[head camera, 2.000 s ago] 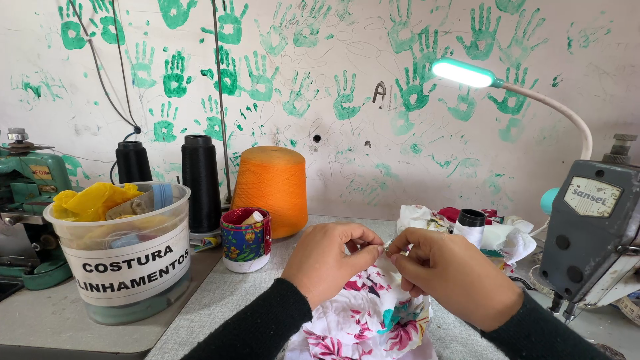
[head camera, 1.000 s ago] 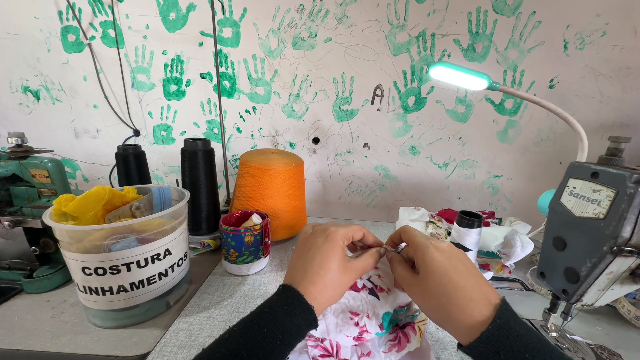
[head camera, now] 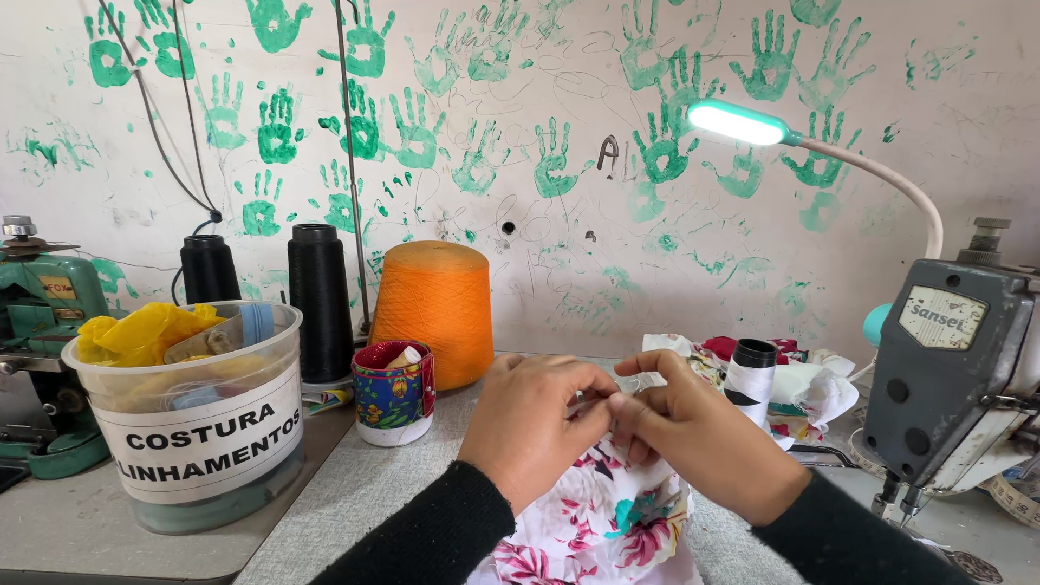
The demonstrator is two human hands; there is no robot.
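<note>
White fabric with a pink and teal floral print [head camera: 601, 520] hangs below both hands at the lower middle of the head view. My left hand [head camera: 540, 418] pinches its upper edge between thumb and fingers. Right beside it, the thumb of my right hand [head camera: 691, 426] meets the left fingertips, also on the cloth, while its index finger is raised and bent. The exact spot pinched is hidden by the fingers. Behind my right hand stands a thread cone wrapped in white [head camera: 749, 382].
A Sansei sewing machine [head camera: 946, 366] and a lit lamp [head camera: 738, 122] are on the right. To the left stand a labelled plastic tub [head camera: 195, 439], a floral-covered cup [head camera: 392, 394], an orange thread cone [head camera: 436, 313] and black thread cones [head camera: 318, 305]. Crumpled fabric [head camera: 812, 382] lies behind.
My right index finger has lifted away from the pinched spot. Both hands remain close together at the top of the floral cloth.
</note>
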